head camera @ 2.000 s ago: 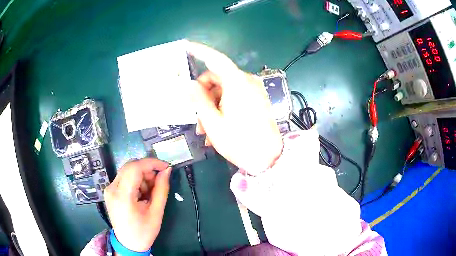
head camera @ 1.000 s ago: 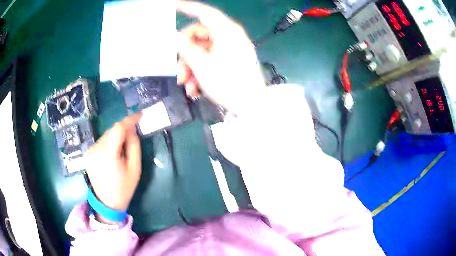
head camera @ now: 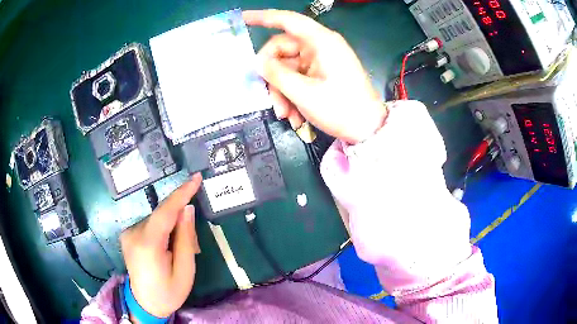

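My right hand [head camera: 316, 76] holds a white-and-pale-blue leaflet [head camera: 205, 76] by its right edge, over the upper half of a trail camera. That camera's black control half [head camera: 266, 180] shows below it, with a lit white screen bearing dark script, round buttons, and a black power cable [head camera: 262, 243] plugged into its lower edge. My left hand [head camera: 161, 253] touches or nearly touches the left edge of this unit with its index finger; it grips nothing. The camera's front housing is hidden behind the leaflet.
Two more open trail cameras lie to the left, one close by [head camera: 114, 95] and one farther [head camera: 39, 155], both with lit screens and cables. Bench power supplies [head camera: 474, 60] with red digits and clip leads stand at right. Blue floor [head camera: 443, 266] shows lower right.
The view has shifted right along the bench, so another camera unit is now under the leaflet. My right hand still holds the leaflet. The lit screen now shows script.
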